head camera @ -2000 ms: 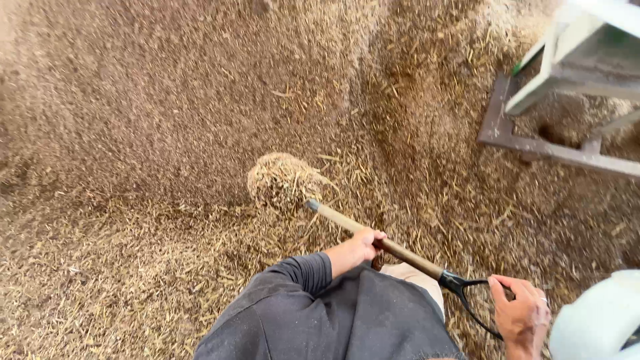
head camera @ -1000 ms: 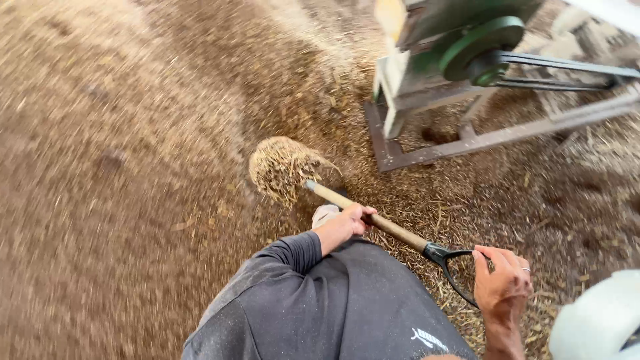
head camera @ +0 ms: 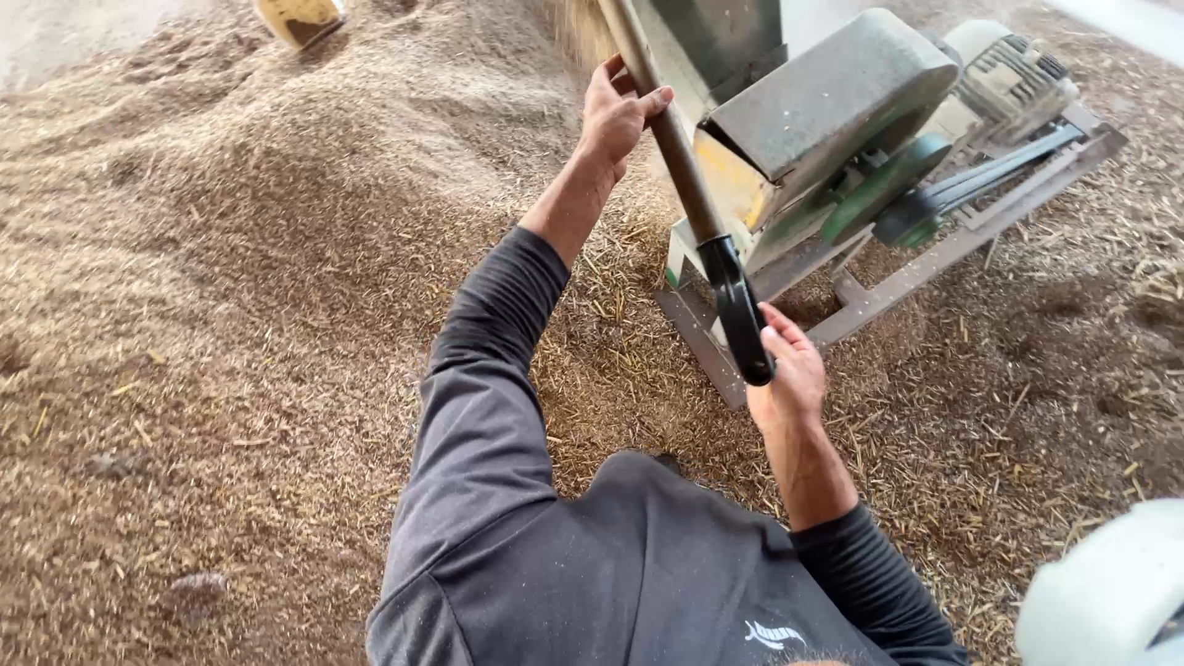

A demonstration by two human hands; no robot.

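Observation:
My left hand (head camera: 618, 116) is wrapped around the wooden shaft of a long-handled tool, seemingly a shovel (head camera: 683, 166), near the top middle. Lower right, my right hand (head camera: 791, 370) holds the black D-grip at the shaft's near end. The shaft points up and away beside a machine's metal hopper (head camera: 721, 42). The tool's head lies beyond the top edge of the view. Pale chopped material (head camera: 575, 32) shows blurred just left of the shaft.
The machine stands at the upper right, with a metal guard (head camera: 832, 92), green pulley, belts, electric motor (head camera: 1008, 79) and steel base frame (head camera: 925, 268). Chopped straw-like material (head camera: 277, 370) covers the floor. A yellowish container (head camera: 301, 20) lies top left; a whitish object (head camera: 1105, 587) is lower right.
Both hands have raised the tool and swung it up beside the machine. Its head, loaded with chopped material in the earlier frames, has left the view. The view has turned toward the machine.

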